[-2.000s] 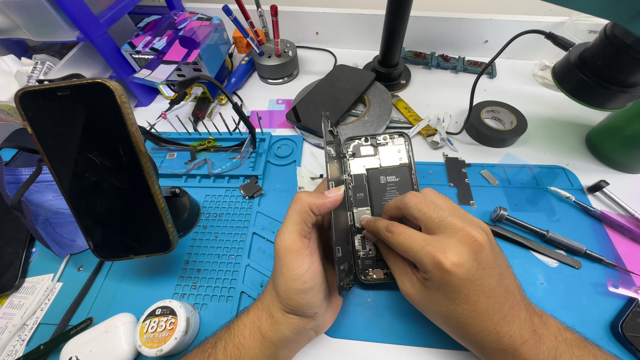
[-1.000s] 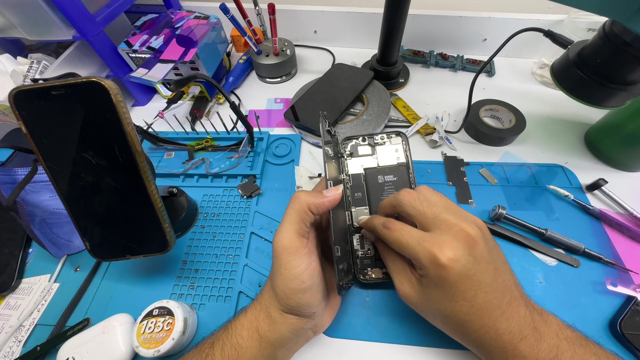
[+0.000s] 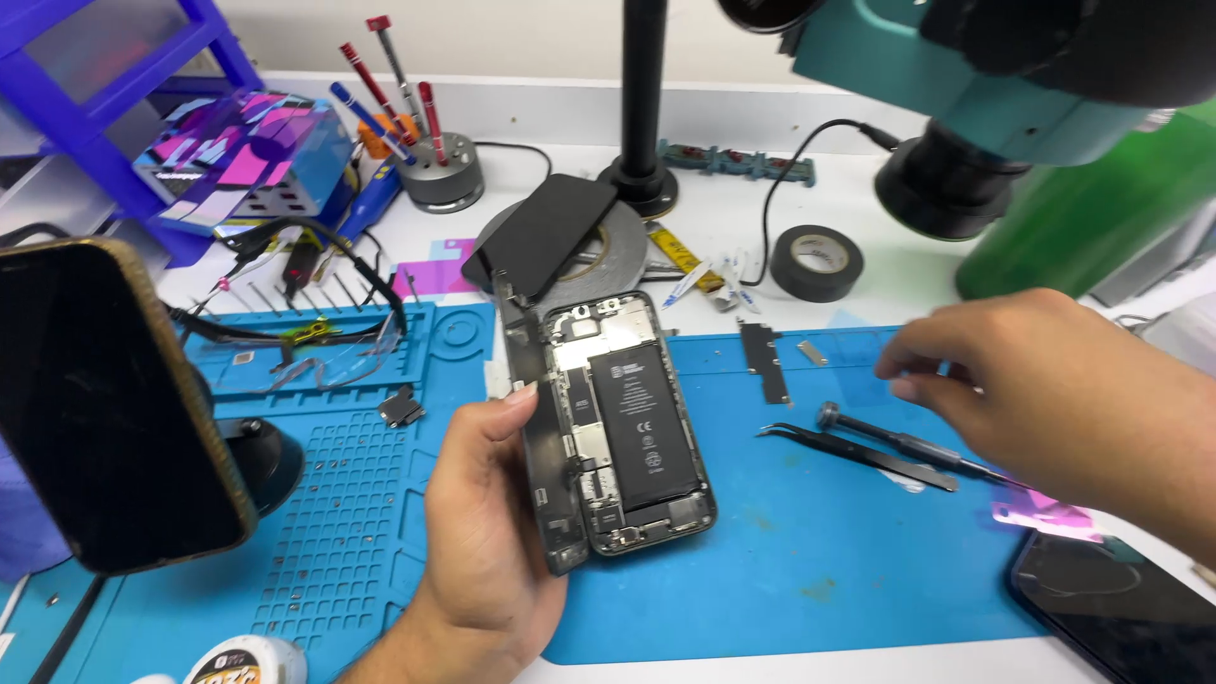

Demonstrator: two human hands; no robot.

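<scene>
An opened smartphone lies in the middle of the blue silicone mat (image 3: 788, 570), its black battery (image 3: 644, 427) and metal shields exposed. My left hand (image 3: 489, 513) holds the phone's display assembly (image 3: 537, 427) upright along the left side of the body. My right hand (image 3: 1007, 380) is in the air over the right of the mat, its fingers curled; whether it holds something small cannot be told. Below and left of it lie a precision screwdriver (image 3: 902, 442) and black curved tweezers (image 3: 855, 454). A dark metal shield plate (image 3: 765, 363) and a small silvery bracket (image 3: 812, 352) lie beyond the tweezers.
A phone on a stand (image 3: 104, 408) rises at left. Behind are a tape roll (image 3: 622, 256) under a dark phone (image 3: 551, 233), black tape (image 3: 817, 262), and a screwdriver holder (image 3: 444, 176). A microscope head (image 3: 950, 180) overhangs at upper right; another phone (image 3: 1121, 589) lies lower right.
My right hand has left the inside of the opened phone and moved right, over the tools. My left hand still holds the display upright. The view has shifted somewhat.
</scene>
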